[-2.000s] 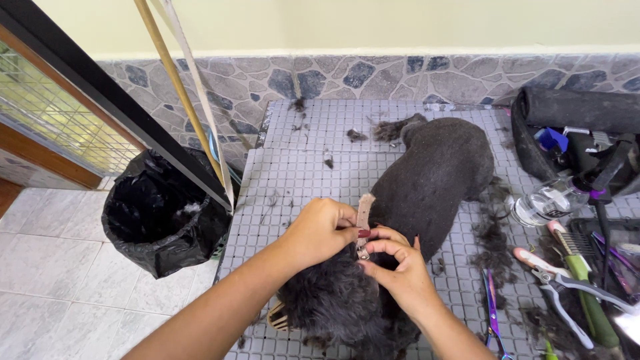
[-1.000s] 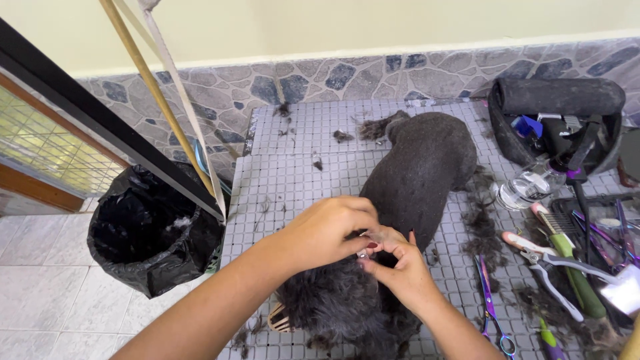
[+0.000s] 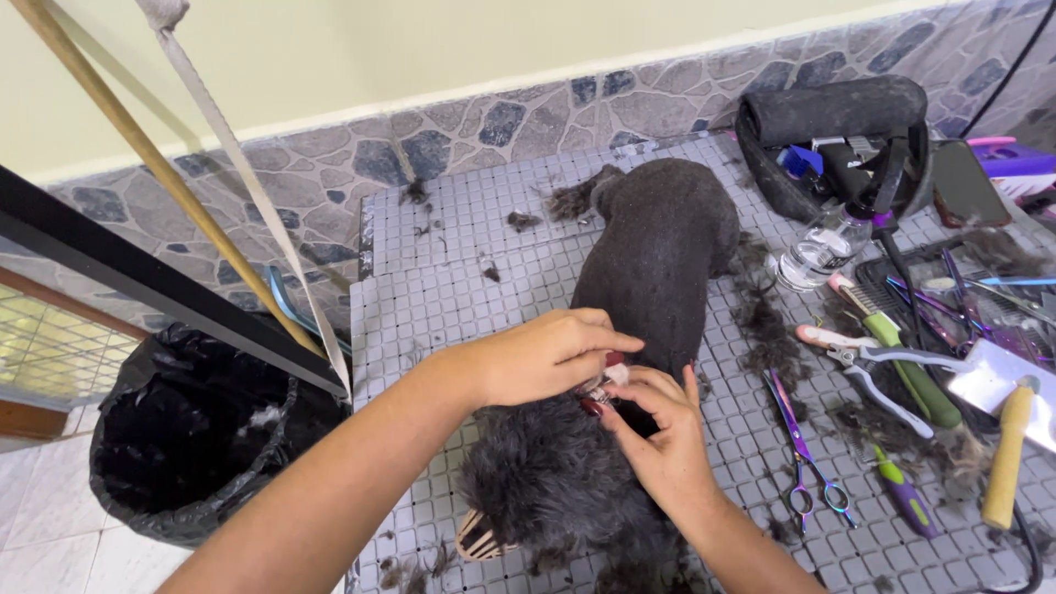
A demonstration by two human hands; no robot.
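Note:
A dark grey dog [image 3: 660, 239] with a close-clipped back and a shaggy head lies on the gridded grooming table. A basket muzzle [image 3: 478, 538] shows at its snout, toward the lower left. My left hand [image 3: 553, 355] and my right hand [image 3: 660, 421] meet at the back of its neck, both pinching a pale collar strap with a metal buckle [image 3: 601, 391]. The fingers hide most of the strap. Thinning or cutting scissors with a purple sheen [image 3: 796, 437] lie to the right of my right hand.
Nail clippers [image 3: 866, 363], a green-handled comb [image 3: 907, 371], a wooden-handled tool [image 3: 1008, 462] and a clear bottle [image 3: 825, 243] lie at right, below a black tool bag [image 3: 833, 111]. A bin with a black liner [image 3: 198, 429] stands left. Black post [image 3: 165, 280] beside it.
The pale strap stood up above my fingers two seconds ago; now my left hand covers most of it, its fingers reaching across the buckle. The view has shifted somewhat.

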